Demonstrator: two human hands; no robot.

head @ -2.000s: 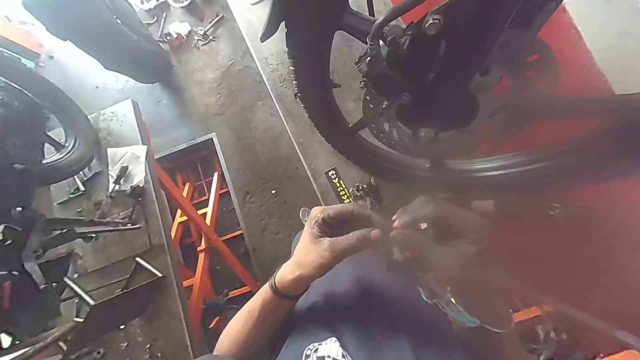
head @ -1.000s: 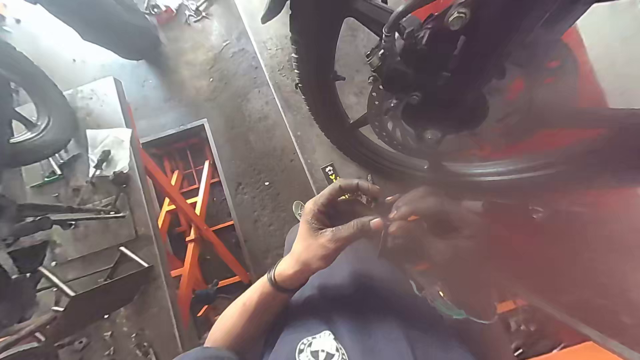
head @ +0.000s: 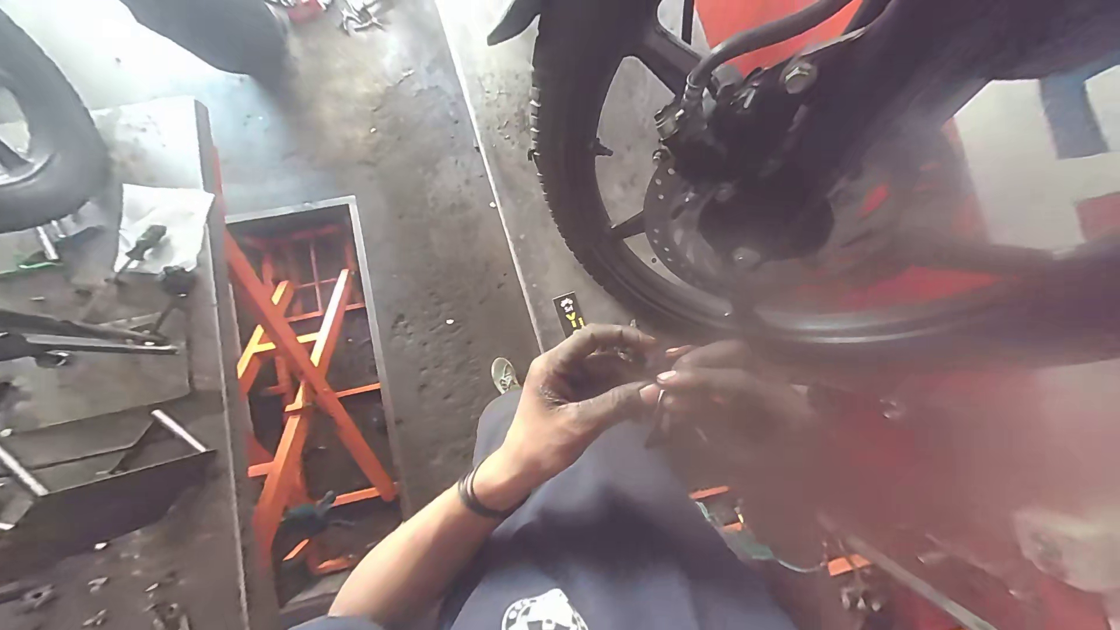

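Note:
My left hand, with a dark band at the wrist, is in the middle of the view, thumb and fingers curled around a small dark part too unclear to name. Against its fingertips are those of my right hand, which is blurred by haze over the right side; a small thin piece shows below the touching fingertips. Just above both hands stands a motorcycle wheel's black tyre, with a brake disc and a brake caliper at its hub.
A metal bench with a white cloth and tools lies at left, beside an orange scissor lift frame. Another wheel is at upper left. A small black strip with yellow marks lies beyond my left hand.
Both hands stay together at the fingertips. Since two seconds ago the fingers of my left hand have arched into a rounder curl. The view has shifted slightly.

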